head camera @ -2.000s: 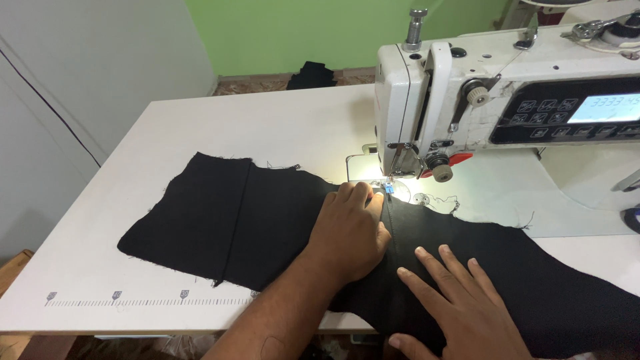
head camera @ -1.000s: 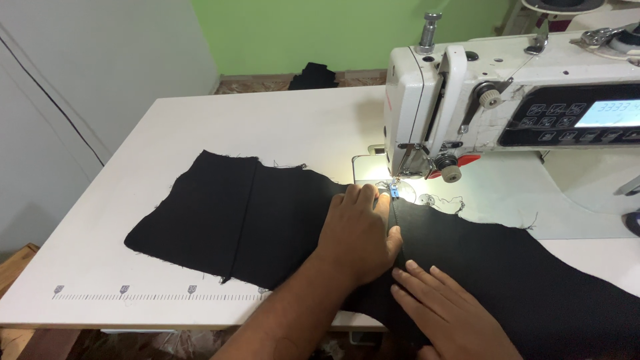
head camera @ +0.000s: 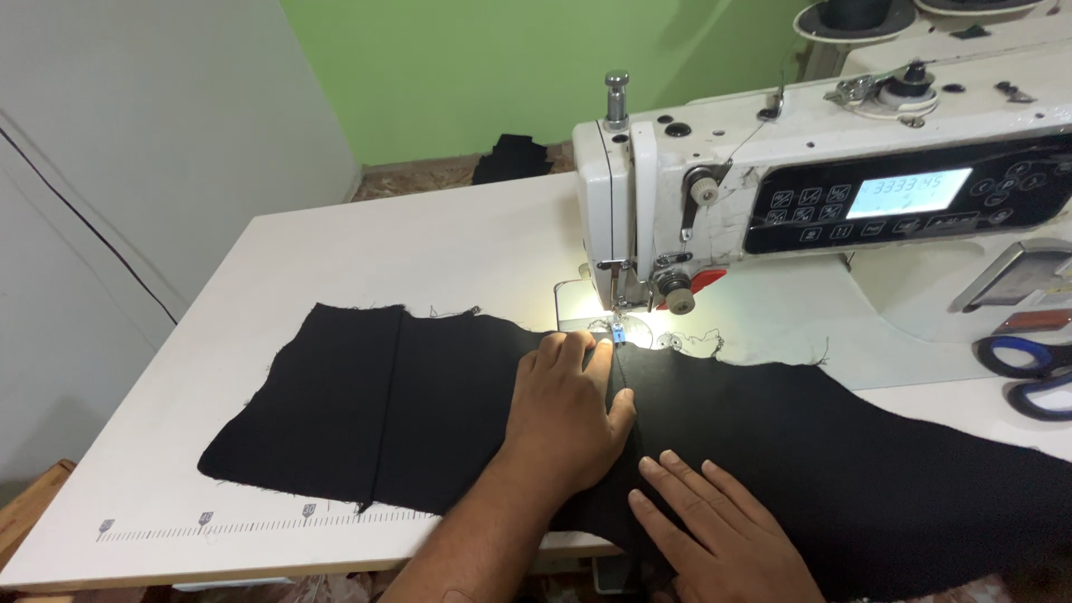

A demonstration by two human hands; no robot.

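Note:
Black fabric [head camera: 754,419] with frayed edges and seams across it lies over the sewing table, its right part reaching past the front edge. A blue presser foot [head camera: 619,332] of the white industrial sewing machine [head camera: 615,201] sits at the fabric's far edge, over a seam. My left hand [head camera: 574,410] presses on the fabric just left of and in front of the foot, fingertips near it. Nearer the front edge, my right hand [head camera: 712,523] lies on the fabric right of the seam, its fingers spread a little.
Blue-and-black-handled scissors [head camera: 1017,358] lie at the right edge. A printed ruler scale [head camera: 251,525] runs along the table's front. Loose threads [head camera: 695,342] lie behind the fabric. A dark cloth pile [head camera: 512,159] is beyond the table, near the green wall.
My right hand's fingers, spread wide two seconds ago, are closer together. My left hand stays beside the presser foot. The view has shifted somewhat.

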